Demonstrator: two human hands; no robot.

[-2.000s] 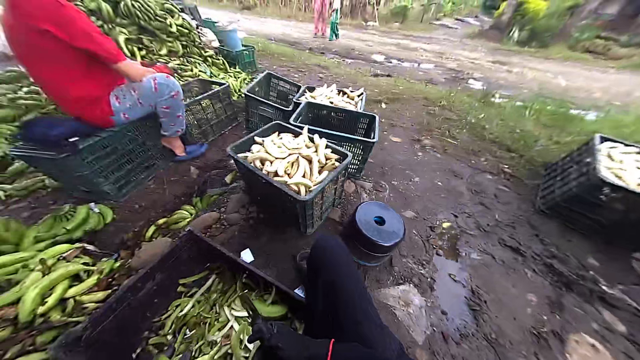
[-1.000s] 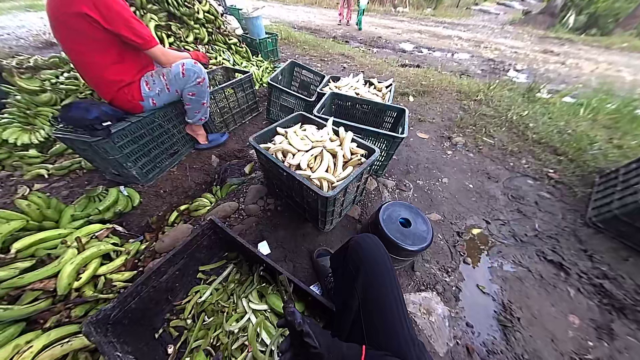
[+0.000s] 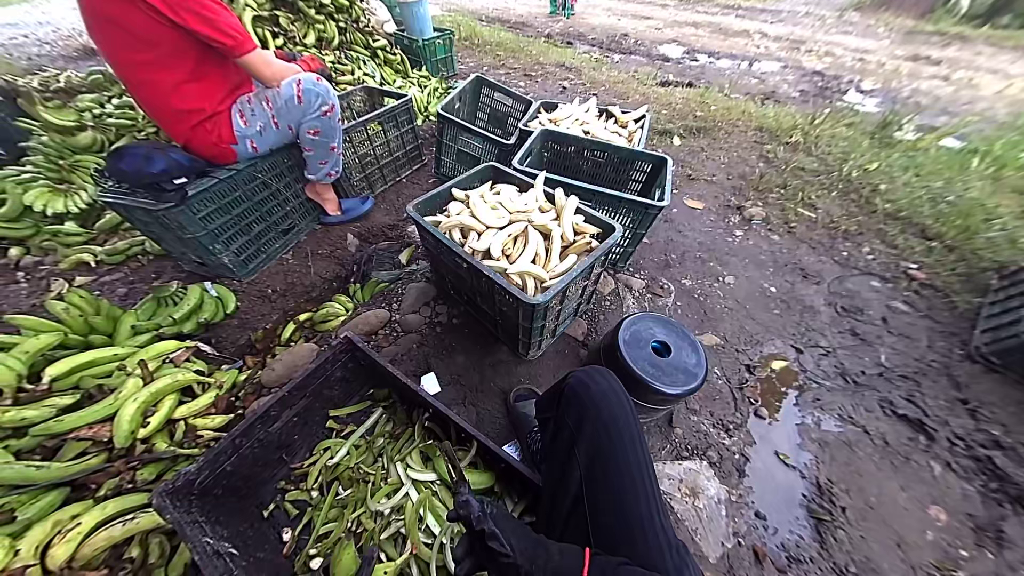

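My right hand (image 3: 486, 520), in a black glove, is closed around a narrow dark tool (image 3: 454, 468), seemingly a peeling knife, above a black crate (image 3: 240, 448). Green plantain peels (image 3: 376, 464) fill much of this crate, and a green plantain (image 3: 346, 556) lies at the bottom edge of the view. My left hand cannot be made out. Beyond my bent knee, a dark green plastic crate (image 3: 512, 316) holds a heap of peeled plantains (image 3: 520, 232). Unpeeled green plantains (image 3: 104, 408) lie in a pile left of the peel crate.
A person (image 3: 180, 72) in a red shirt sits on an overturned crate (image 3: 232, 212). Behind the peeled heap stand an empty crate (image 3: 596, 180) and another with pale plantains (image 3: 588, 120). A black round stool or bucket (image 3: 654, 352) is beside my knee, near a puddle (image 3: 780, 464) and stones (image 3: 364, 322).
The view has swung to the right and down, then partly left. My right hand stays low over the peels. The seated person and the crates stand as before.
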